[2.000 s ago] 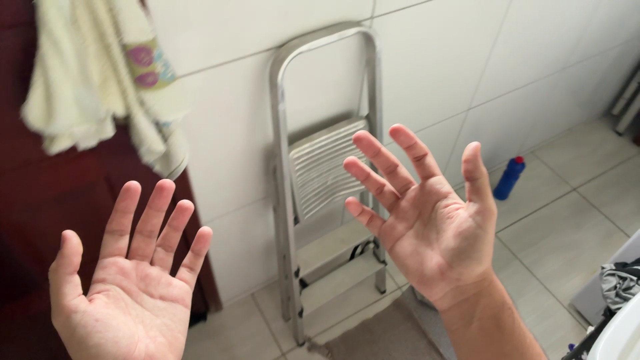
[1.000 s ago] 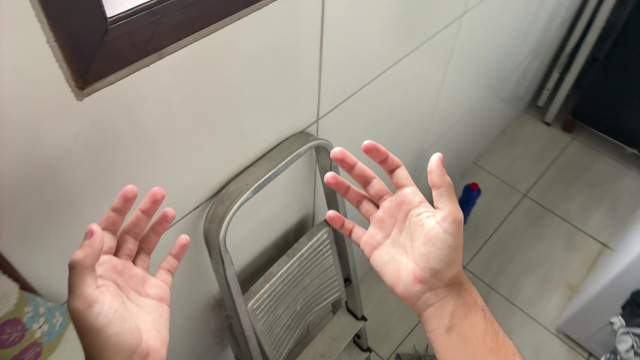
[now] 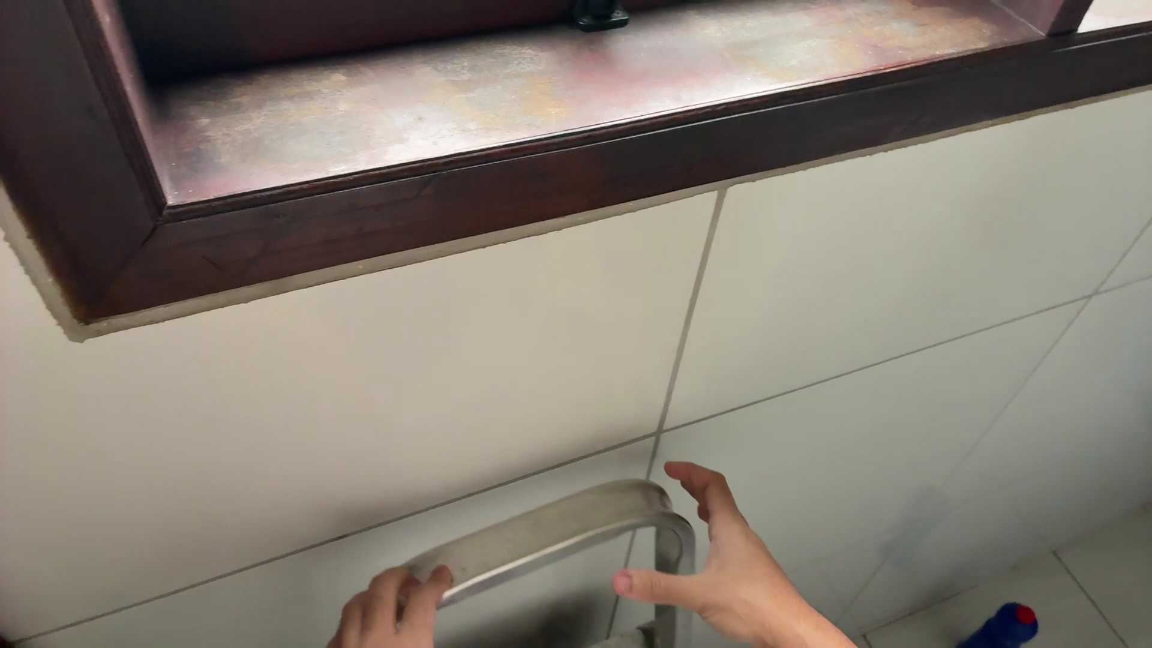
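A metal step ladder (image 3: 558, 538) leans near the tiled wall at the bottom centre, its rounded top rail uppermost. At the rail's left corner is my left hand (image 3: 396, 607), fingers bent over the metal; how firmly it holds is hidden by the frame's lower edge. My right hand (image 3: 720, 558) is beside the rail's right corner, thumb and fingers spread around the upright without plainly closing on it. The ladder's steps are mostly out of view below.
Above the ladder runs a dark wooden window frame (image 3: 540, 202) with a worn sill (image 3: 504, 90) and a black metal fitting (image 3: 600, 13). White wall tiles (image 3: 405, 378) fill the middle. A blue bottle with a red cap (image 3: 1003, 627) stands on the floor tiles at lower right.
Both hands, earlier palms up and apart from the ladder, have turned over and come to its top rail. The view has shifted up toward the window.
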